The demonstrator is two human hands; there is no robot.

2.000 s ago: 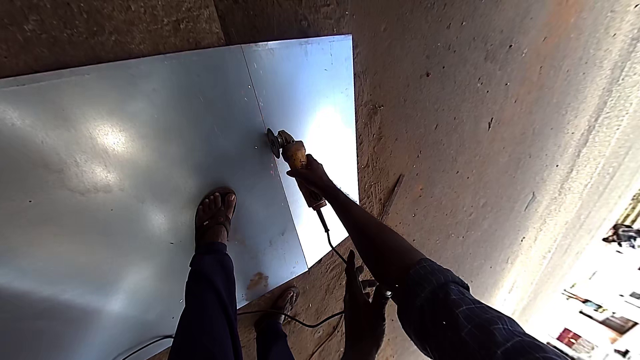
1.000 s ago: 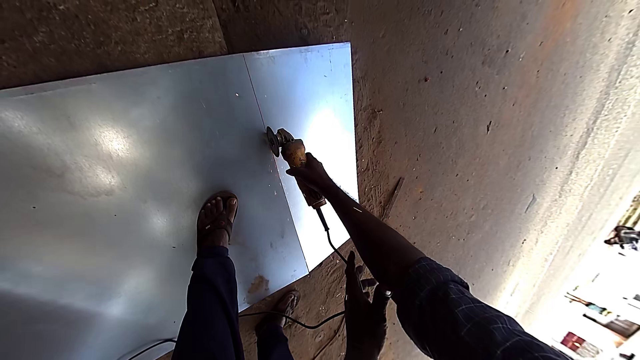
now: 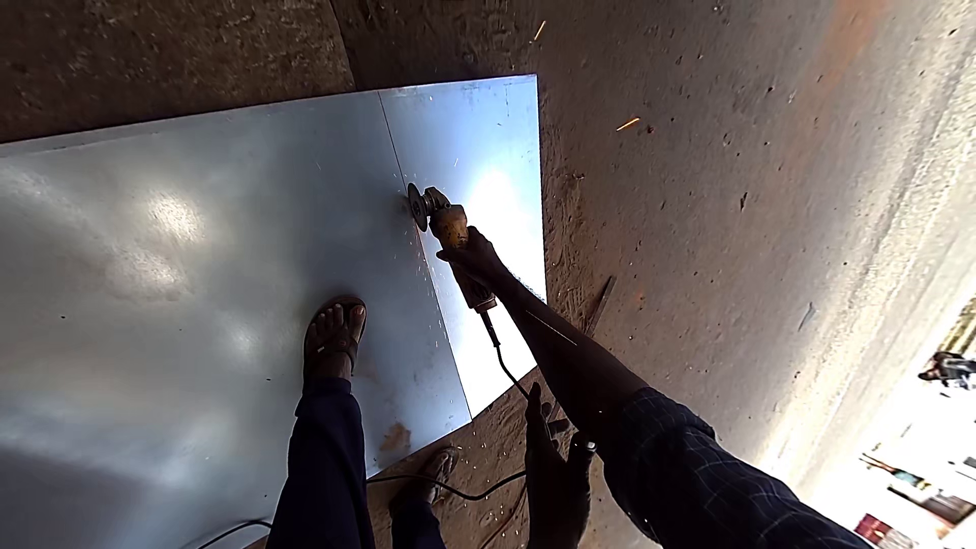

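My right hand (image 3: pixel 474 255) is closed around the body of a yellow and dark angle grinder (image 3: pixel 450 229). The grinder's disc (image 3: pixel 417 207) stands on edge at a thin straight line across a shiny metal sheet (image 3: pixel 252 229) lying on the ground. Small sparks show around the disc and along the line. The power cord (image 3: pixel 502 362) runs down from the grinder's rear end, passing by my left hand (image 3: pixel 557 473). That hand is raised below the sheet's lower corner, fingers spread, with nothing visible in it. Where the disc meets the metal is too small to make out.
One sandaled foot (image 3: pixel 333 332) rests on the sheet, left of the line. The other foot (image 3: pixel 441 467) is on the dirt past the sheet's lower edge, near the cord. A thin dark strip (image 3: pixel 601 305) lies on the ground at right. A person (image 3: pixel 949 369) is far off at the right edge.
The grinder and my right hand have shifted slightly up along the line. Bright spark streaks now show over the ground at upper right. My left hand stays in about the same place.
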